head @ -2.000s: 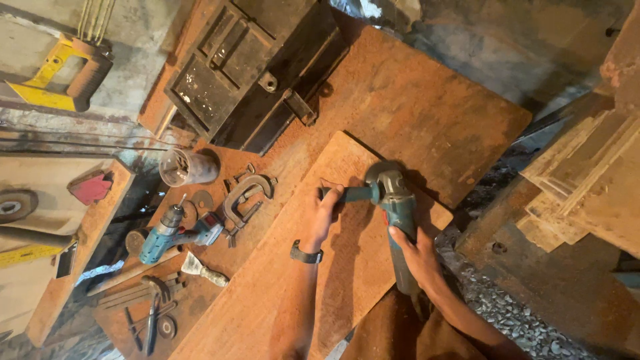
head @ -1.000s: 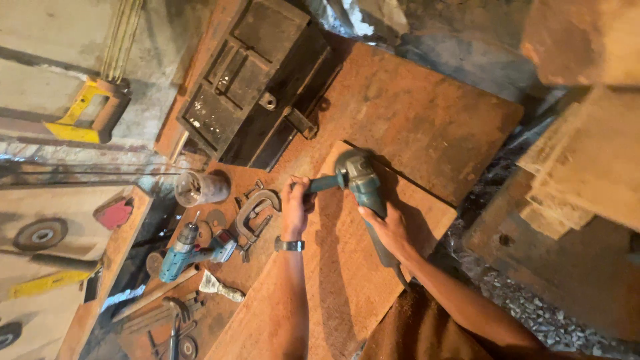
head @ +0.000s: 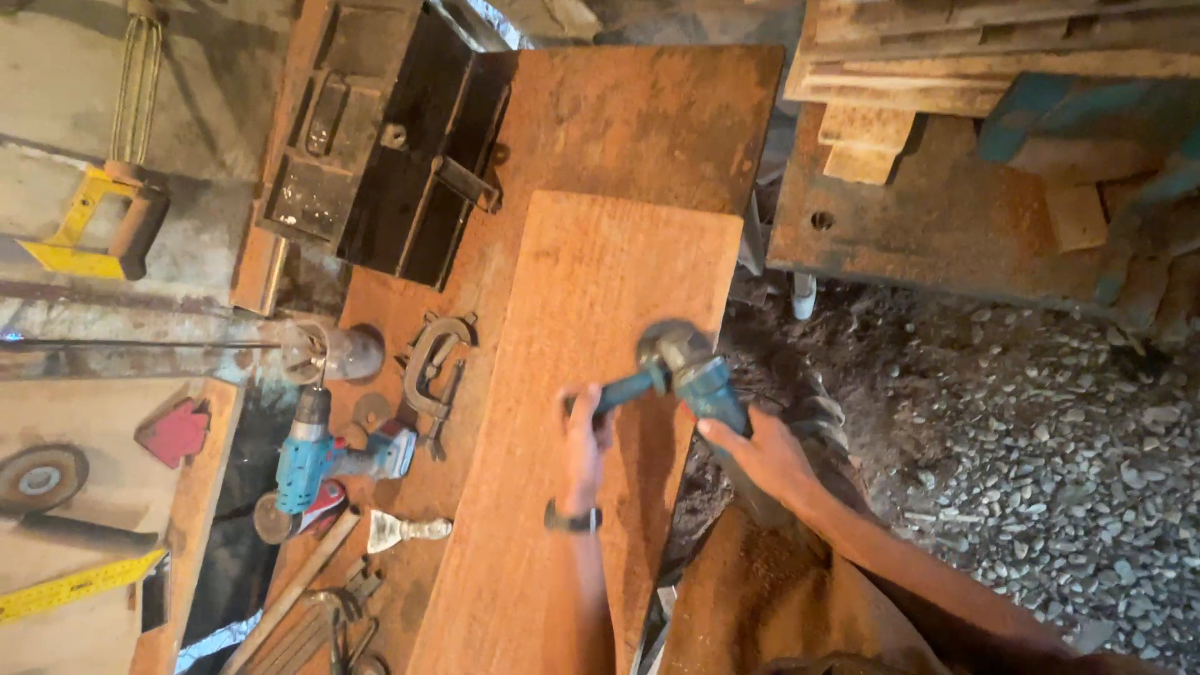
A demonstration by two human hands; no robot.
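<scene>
A teal angle grinder [head: 708, 380] is held in both hands over a flat wooden board [head: 600, 272]. My left hand [head: 586, 436], with a watch on the wrist, grips its side handle. My right hand [head: 759, 455] is wrapped around the grinder's body, near the board's right edge. The round disc end lies over the board near that edge; whether it touches the wood I cannot tell. The board rests on a brown workbench [head: 647, 112].
Left of the board lie a C-clamp [head: 431, 366], a cordless drill [head: 305, 455], a putty knife [head: 408, 530] and a cup [head: 352, 352]. A black metal toolbox [head: 403, 141] stands behind them. Stacked wood [head: 900, 80] is at upper right, gravel [head: 1050, 450] below it.
The view has shifted and turned. Both hands have kept hold of the angle grinder, and its head is now lower along the board, near the right edge, away from the far end.
</scene>
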